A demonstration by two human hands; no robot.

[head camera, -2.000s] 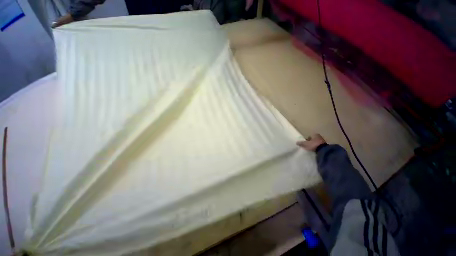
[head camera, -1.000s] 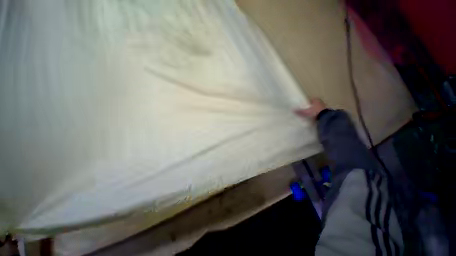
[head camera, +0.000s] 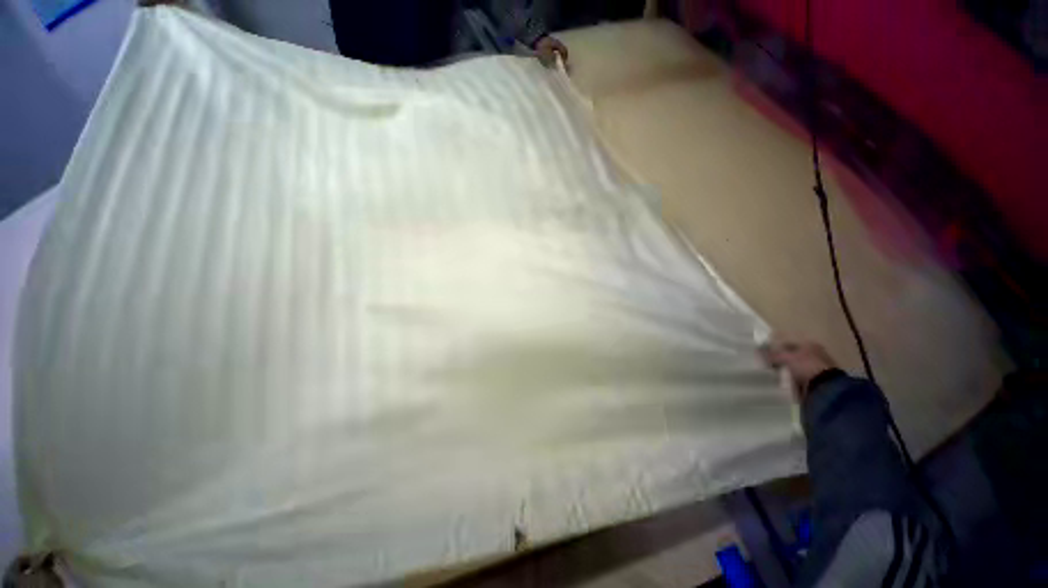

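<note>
A pale yellow fabric ply (head camera: 379, 299) is spread wide over the table, with ripples across it and its right end edge pulled taut. My right hand (head camera: 796, 358) grips the near corner area of that end edge. My left hand (head camera: 37, 571) is at the bottom left rim, small and partly cut off, closed on the fabric's near edge. Another person's hand (head camera: 554, 52) holds the far corner of the same end edge, and the ply's far left corner is held up at the top left.
The tan table surface (head camera: 736, 195) shows right of the fabric. A black cable (head camera: 845, 299) hangs across its right part. Red material (head camera: 942, 115) lies beyond. A rail (head camera: 764, 523) with blue end pieces (head camera: 733, 565) is below my right forearm. A dark-clothed person stands across the table.
The fabric has opened out flatter, and its large diagonal fold is gone. The other person's hand now holds the far right corner. The view dipped, then rose again.
</note>
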